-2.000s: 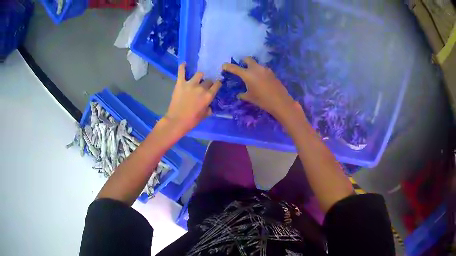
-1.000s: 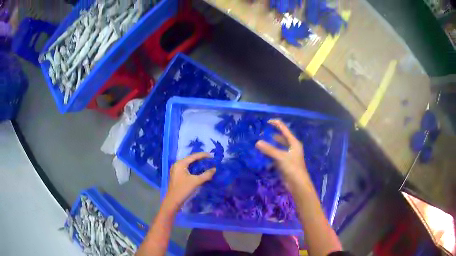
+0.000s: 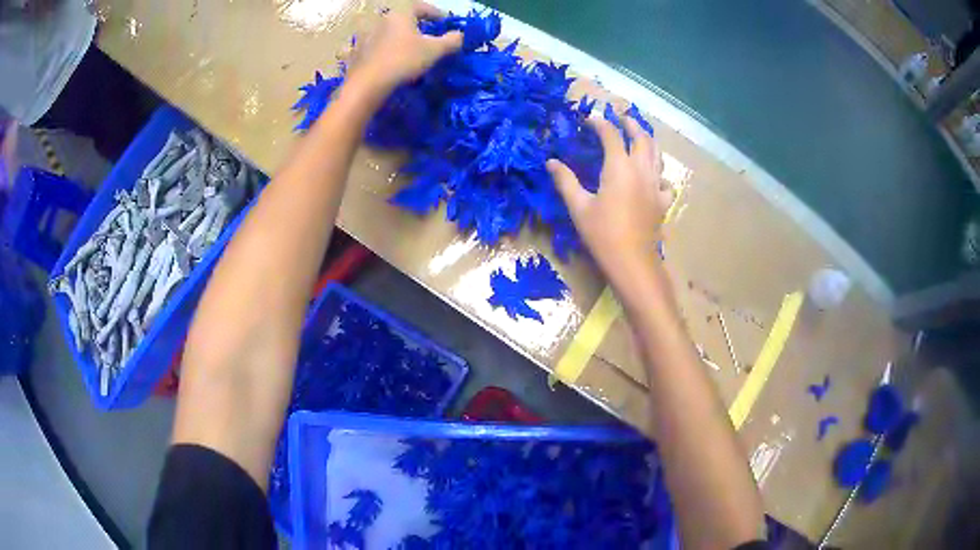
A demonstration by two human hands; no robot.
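Note:
A heap of bright blue spiky hair pieces (image 3: 494,129) lies on the cardboard-covered bench (image 3: 403,242). My left hand (image 3: 395,52) is at the heap's upper left edge, its fingertips against blue pieces; whether it grips one is hidden. My right hand (image 3: 621,199) is at the heap's right side, thumb and fingers spread around its edge, with no piece clearly gripped. One spiky piece (image 3: 527,287) lies apart below the heap. A large blue parts bin (image 3: 306,473) with more spiky pieces on a white liner is below the bench edge, cut off by the frame's bottom.
A second bin (image 3: 457,371) of blue pieces sits behind it. A bin of grey moulded parts (image 3: 156,242) is at left. Yellow tape (image 3: 765,360), rounded blue parts (image 3: 856,464) and a small white cup (image 3: 829,287) are on the bench at right. A green conveyor (image 3: 688,64) runs behind.
Both hands have moved from over the large bin to the heap on the bench. The view has shifted towards the bench, so the large bin now sits lower in the picture.

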